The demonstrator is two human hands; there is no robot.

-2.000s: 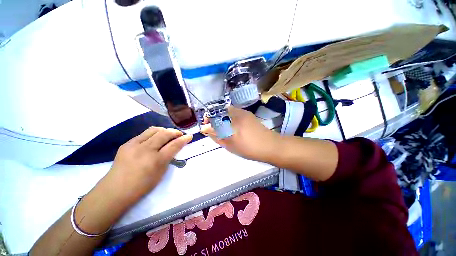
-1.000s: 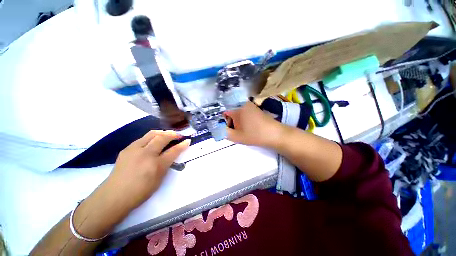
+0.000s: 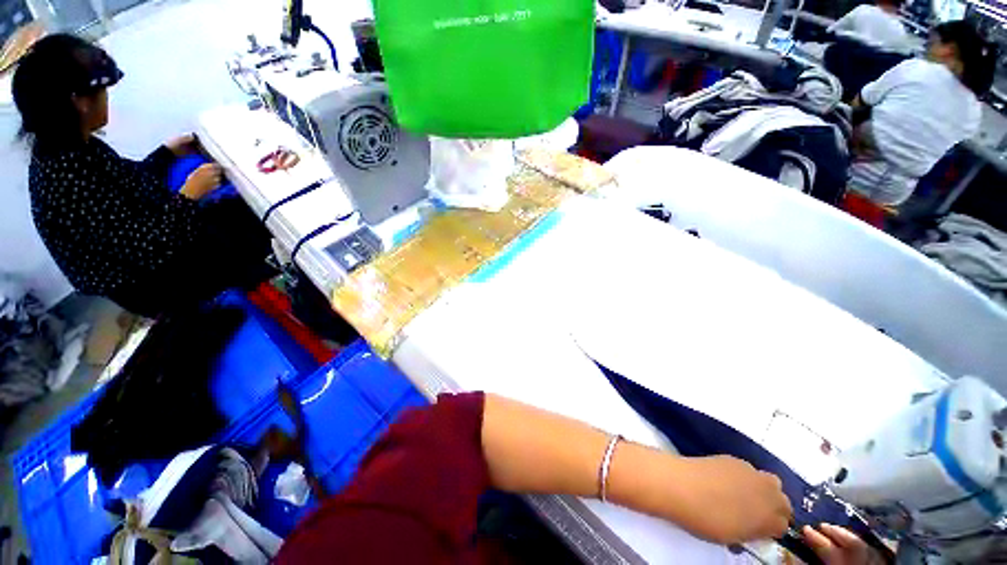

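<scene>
A long navy piece (image 3: 690, 425) lies on the white machine table (image 3: 629, 320) and runs to the sewing machine head (image 3: 933, 464) at the lower right. My left hand (image 3: 729, 499), with a bracelet at the wrist, is on the near edge of the navy piece, its fingers curled and pinching it beside the head. Only some fingers of my right hand (image 3: 839, 546) show at the bottom edge, at the dark fabric beside the head; its grip is hidden. The needle area is not clearly visible.
A person in dotted black (image 3: 110, 232) sits at the left. Blue crates (image 3: 260, 386) hold dark and navy-and-white bundles at lower left. A brown cardboard piece (image 3: 431, 265) lies on the table's far end below a green hanging bag (image 3: 486, 66). A white trough (image 3: 773, 210) is behind.
The view has swung left, so the machine head and my hands now sit at the lower right. The crates, green bag and other people have come into view. My left hand remains at the navy piece.
</scene>
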